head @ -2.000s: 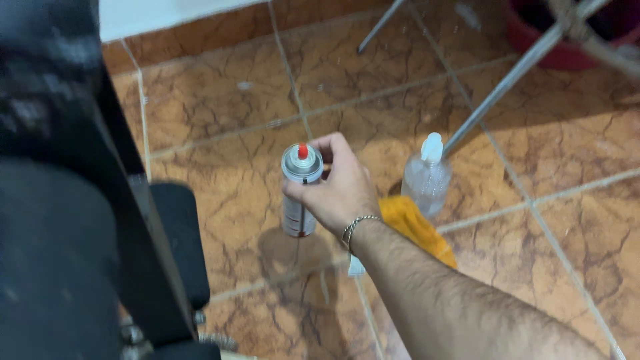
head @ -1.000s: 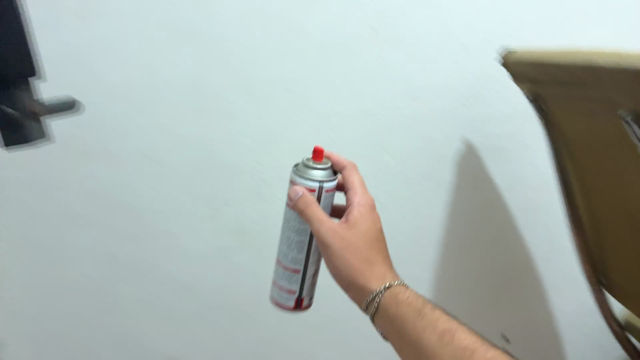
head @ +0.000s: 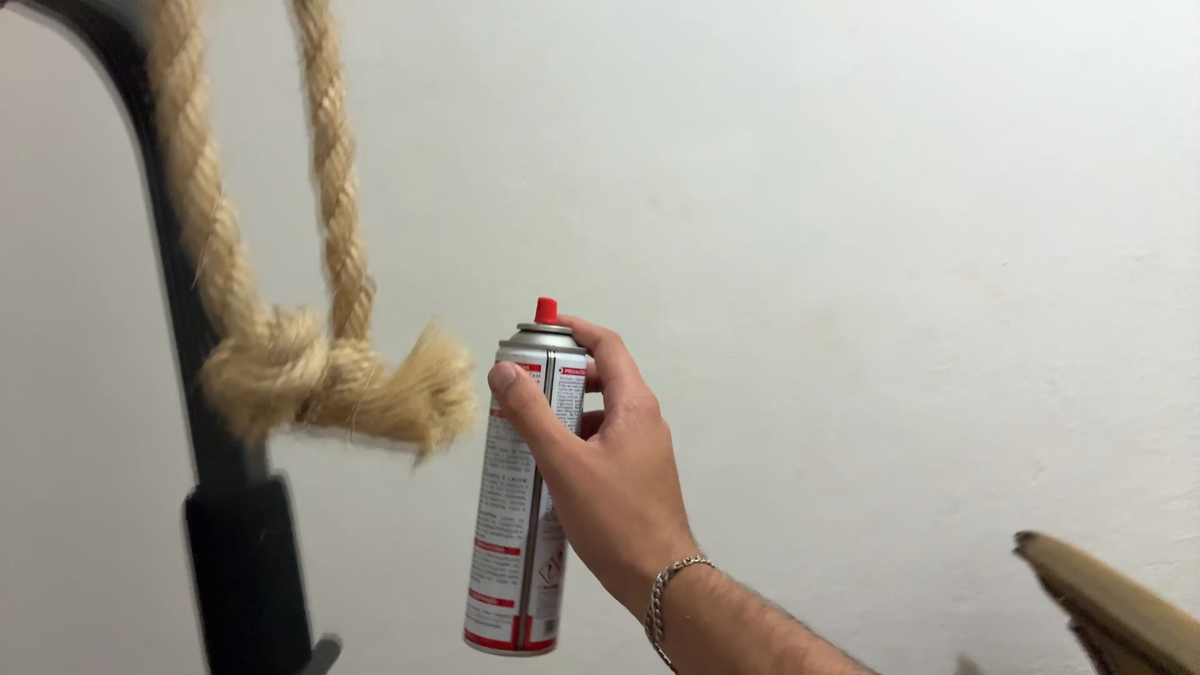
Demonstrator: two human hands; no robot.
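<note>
My right hand [head: 614, 469], with a chain bracelet [head: 661, 600] at the wrist, grips a white and red aerosol can [head: 511, 525] near its top. The can is almost upright, and its red nozzle [head: 547, 311] points up with no finger on it. My thumb lies across the near side and the other fingers go round behind. Printed text covers the can. Left of the can hangs a thick natural-fibre rope [head: 192, 169] with a knot [head: 267, 370] and a frayed end, apart from the can. My left hand is out of view.
A black metal frame [head: 173, 272] runs down the left side behind the rope, with a wider black part [head: 246, 572] low down. A pale wall [head: 797, 234] forms the background. At the lower right, the edge of a tan object [head: 1116, 600] juts in.
The can was held low over the tiled floor beside a clear bottle and an orange cloth; my right hand has lifted it. The view has swung up to the wall and rope.
</note>
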